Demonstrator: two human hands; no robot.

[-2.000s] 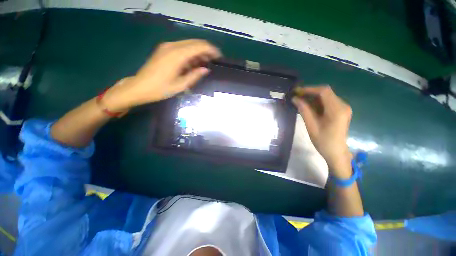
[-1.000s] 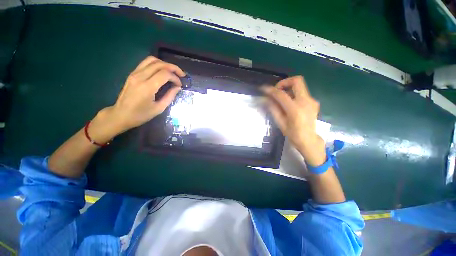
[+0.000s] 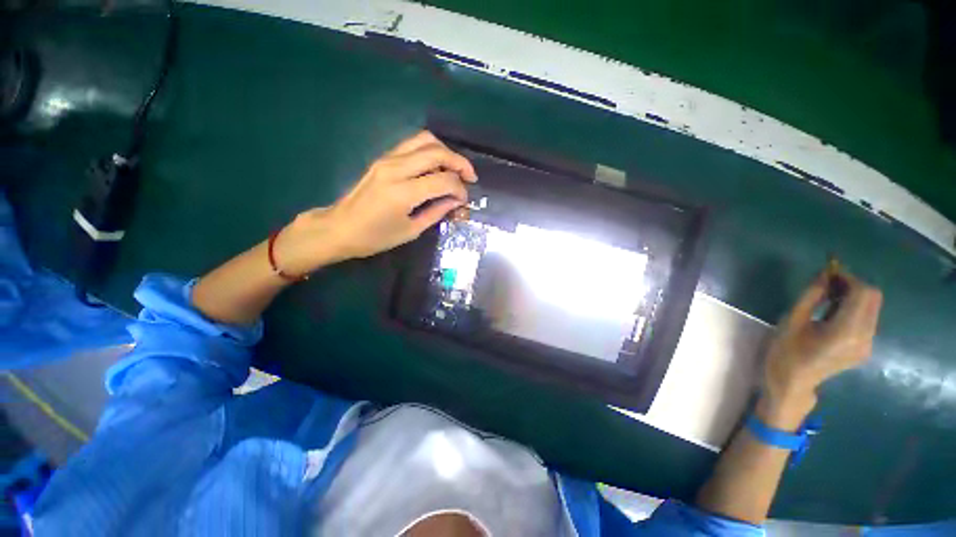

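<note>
An open tablet (image 3: pixel 566 288) lies in a black tray (image 3: pixel 524 369) on the dark green mat, its silver-white centre glaring. Circuit parts with a green spot show along its left side. My left hand (image 3: pixel 414 194) is over the tray's upper left corner, its fingertips at the circuit parts; whether they hold anything cannot be told. My right hand (image 3: pixel 823 336) is away to the right above the mat, fingers curled together, with a small yellowish bit (image 3: pixel 834 266) at the fingertips. A white sheet (image 3: pixel 718 367) lies partly under the tray's right side.
A corded black device (image 3: pixel 105 205) with a white tie lies at the left, its cable running up. A worn white rail (image 3: pixel 629 105) curves behind the mat, with the green belt (image 3: pixel 734 52) beyond. Another person's blue sleeve (image 3: pixel 52 304) is at the left edge.
My right hand has moved off the tablet to the right. My left hand stays near the tray's upper left. The view has shifted, and the corded black device now shows at the left.
</note>
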